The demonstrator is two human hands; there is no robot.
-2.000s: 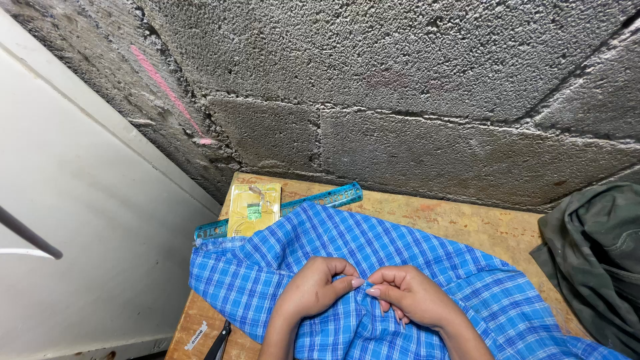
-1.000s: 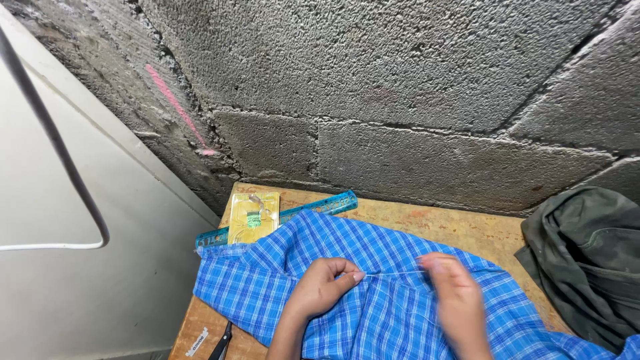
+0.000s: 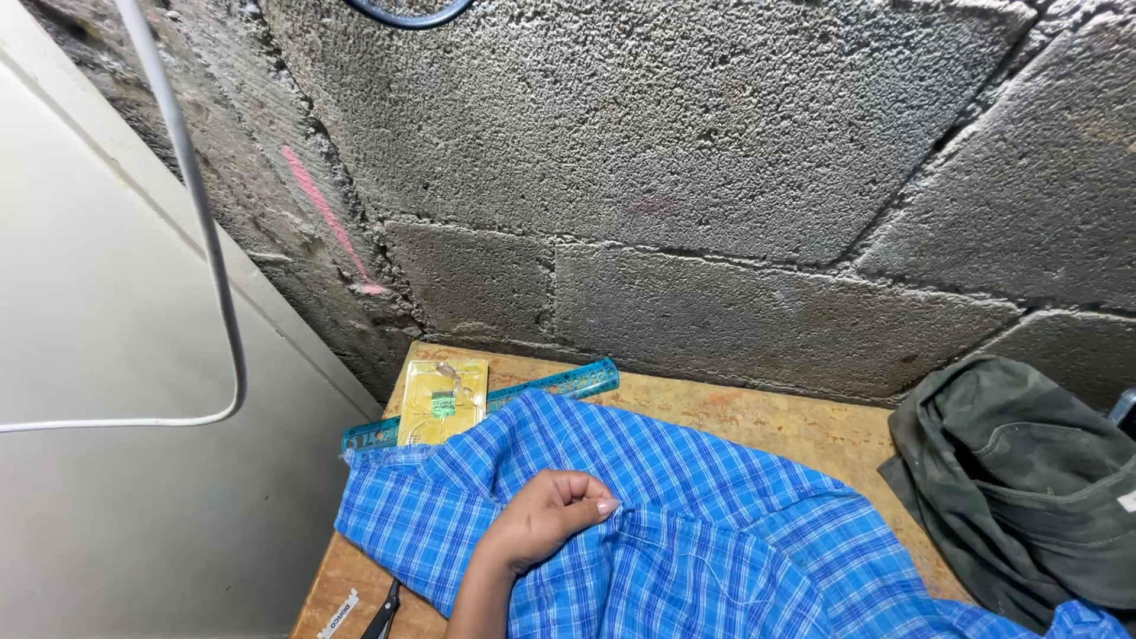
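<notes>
Blue plaid fabric (image 3: 674, 453) lies spread and folded over the wooden tabletop. My left hand (image 3: 555, 519) pinches a fold of it between thumb and fingertips, near the cloth's middle. A fine pale thread (image 3: 710, 568) trails over the fabric to the right of that hand. No needle can be made out. My right hand is outside the view. Behind the cloth a yellow packet (image 3: 424, 390) rests on a blue translucent ruler (image 3: 577, 380). A black-handled tool (image 3: 383, 612), partly cut off, lies at the lower left beside a small Dorco blade wrapper (image 3: 339, 612).
A rough concrete block wall (image 3: 621, 160) rises behind the wooden tabletop (image 3: 754, 399). Dark green cloth (image 3: 1021, 479) is heaped at the right. A white panel (image 3: 133, 355) stands at the left, with a pale cable (image 3: 209, 240) hanging before it.
Two seconds ago both hands were together at the cloth. My right hand then moved off to the right with a thread stretched between the hands, and has now left the view. My left hand stays at the fold.
</notes>
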